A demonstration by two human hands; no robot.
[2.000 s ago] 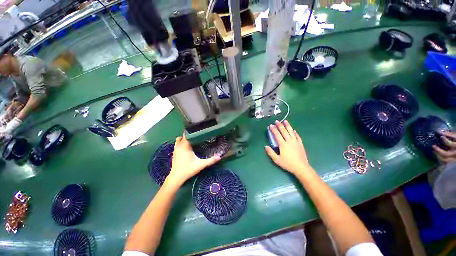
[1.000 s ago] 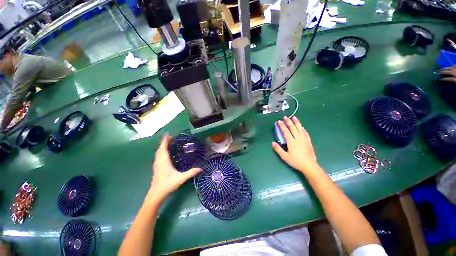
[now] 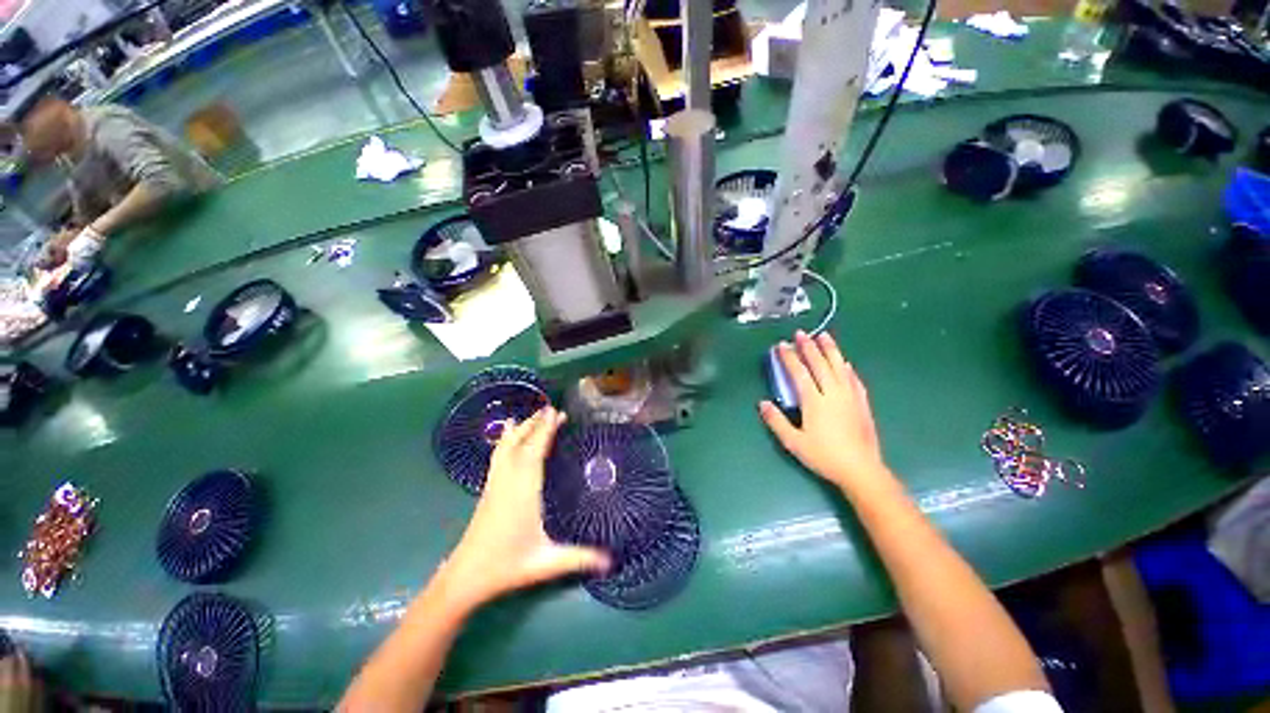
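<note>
My left hand [image 3: 518,508] is at a dark navy fan grille [image 3: 607,481], fingers at its upper left edge and thumb at its lower edge. This grille overlaps another grille [image 3: 655,568] in front of the press. A further grille [image 3: 481,429] lies left of the press, behind my left fingertips. The press fixture [image 3: 620,394] under the green press head plate [image 3: 627,339] shows its orange-white centre, with no grille on it. My right hand [image 3: 832,415] rests on the small pale press switch [image 3: 784,379], partly covering it.
The air cylinder [image 3: 560,272] and guide column [image 3: 691,195] stand at centre, beside the press frame arm [image 3: 819,160]. Shiny rings [image 3: 1021,457] and grilles [image 3: 1093,348] lie right. More rings [image 3: 59,541] lie far left. Fan bodies [image 3: 251,318] line the far side. A person [image 3: 126,174] is at upper left.
My left hand has moved from a grille left of the press to the one in front. The left grille now lies on the bench. My right hand has stayed on the switch.
</note>
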